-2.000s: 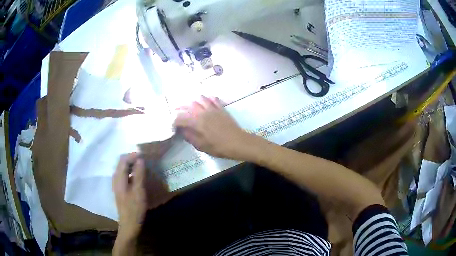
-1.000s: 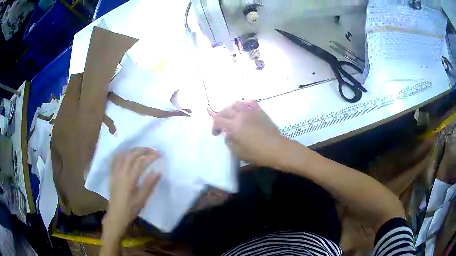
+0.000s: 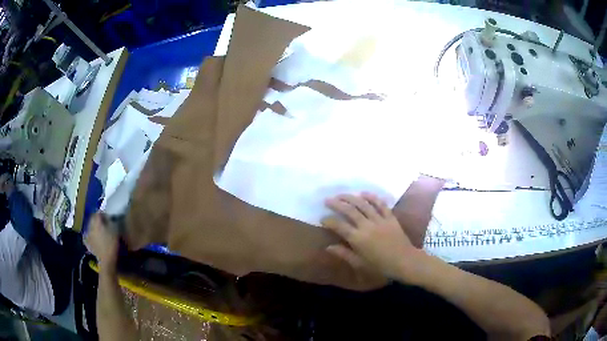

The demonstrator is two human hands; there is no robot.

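Note:
My right hand (image 3: 369,233) lies palm down with spread fingers on the front edge of a white panel (image 3: 313,153). Narrow brown strips (image 3: 333,91) lie across this panel. Large brown panels (image 3: 193,206) lie beneath and left of it and hang over the table's front edge. My left hand (image 3: 103,241) is blurred at their far left edge; whether it grips the cloth is unclear. The sewing machine (image 3: 499,73) stands at the right, its needle area washed out by glare.
Black shears (image 3: 549,166) lie right of the machine head. A ruler tape (image 3: 506,236) runs along the table's front edge. A blue bin (image 3: 150,63) holds white and brown pieces. A yellow rail (image 3: 180,305) is below. A person (image 3: 30,266) is at the left by another machine.
The view has swung left. My left hand has moved from the white panel to the far left edge of the brown cloth. The white panel's front part now lies flatter, under my right hand.

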